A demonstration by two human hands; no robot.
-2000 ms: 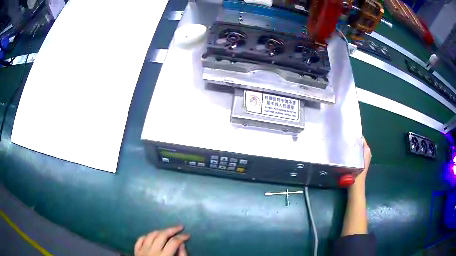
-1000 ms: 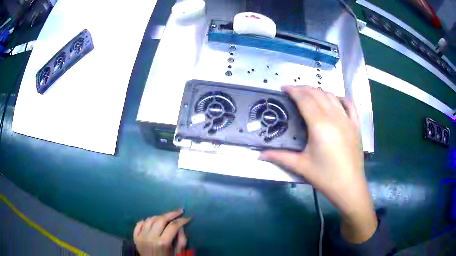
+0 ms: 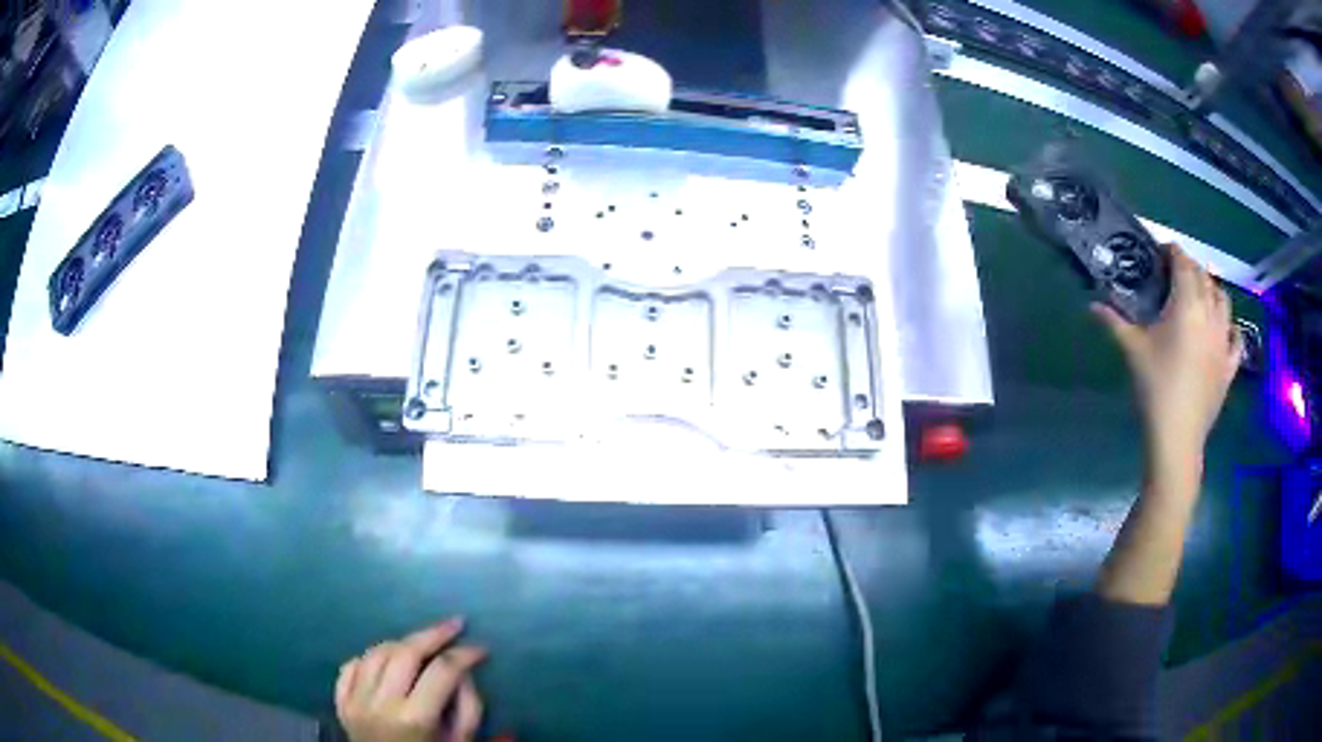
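Note:
My right hand (image 3: 1182, 348) grips a black fan shroud (image 3: 1087, 232) at its near end and holds it tilted, right of the machine, over the white strips; two fans show. The silver fixture (image 3: 653, 355), with three shallow pockets and screws, is empty and sits on the pale sliding table (image 3: 667, 474) at the machine's front. My left hand (image 3: 409, 684) is low at the left of centre over the green bench, holding nothing, fingers partly curled. Another shroud (image 3: 122, 239) lies on the white sheet (image 3: 218, 290) at the left.
The blue bar (image 3: 674, 138) with a white pad (image 3: 609, 83) is behind the fixture. A pale round tub (image 3: 438, 61) is at the machine's left rear. The red button (image 3: 942, 441) is at its front right corner. A grey cable (image 3: 855, 609) hangs in front. Several shrouds line the upper right.
My right hand has carried the shroud from over the fixture out to the right, uncovering the fixture's pockets. Earlier the hand was at the machine's front right corner. My left hand has stayed low at the left.

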